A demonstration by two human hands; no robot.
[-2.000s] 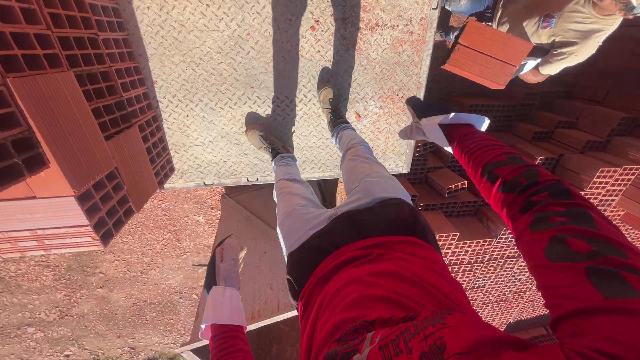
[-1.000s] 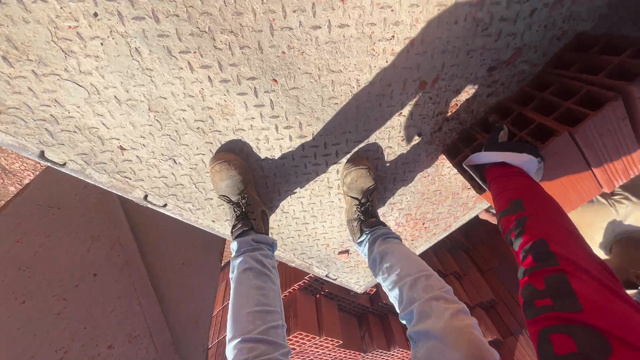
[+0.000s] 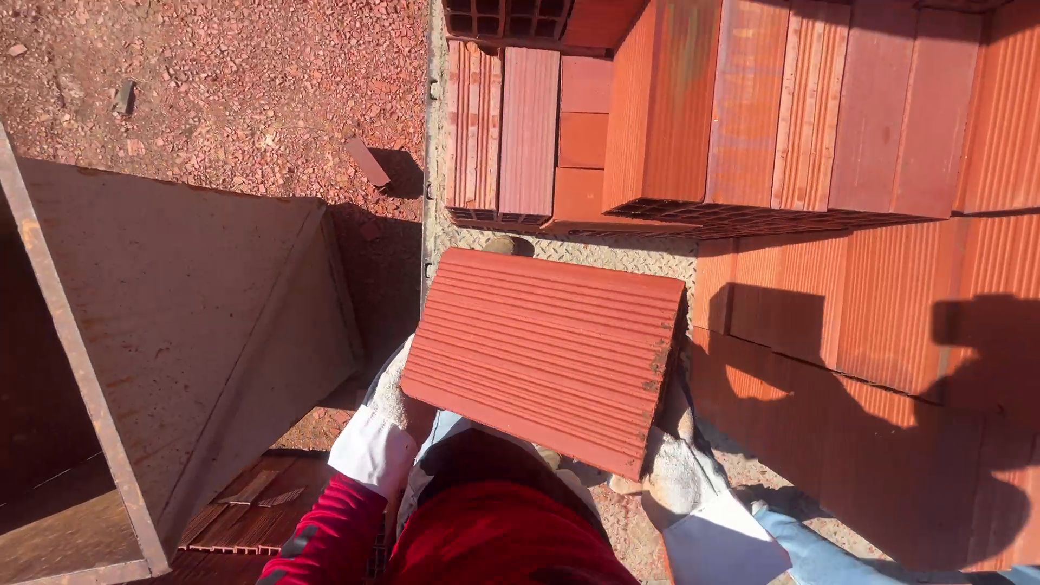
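Observation:
A ribbed red clay block (image 3: 544, 357) is held level in front of my body, its grooved face up. My left hand (image 3: 386, 406), in a white work glove, grips its left end, with the fingers partly hidden beneath. At the right end, my right hand (image 3: 678, 471), also gloved, supports the block; its fingertips are mostly behind the edge. Dark marks show along that right edge. Just beyond the block stands a row of stacked hollow clay blocks (image 3: 747, 106) on the diamond-plate metal deck (image 3: 634, 258).
More blocks (image 3: 886, 301) lie to the right, crossed by shadows. A large metal panel (image 3: 187, 276) with a raised rim is at left, beside rubble-strewn ground (image 3: 268, 89). Stacked blocks (image 3: 252, 504) show below left. Light-blue fabric (image 3: 821, 548) lies beside my right cuff; whose it is, I cannot tell.
Both my hands now hold a clay block; one second ago my right hand was at hollow blocks on the right and my left was out of view. The view has turned considerably.

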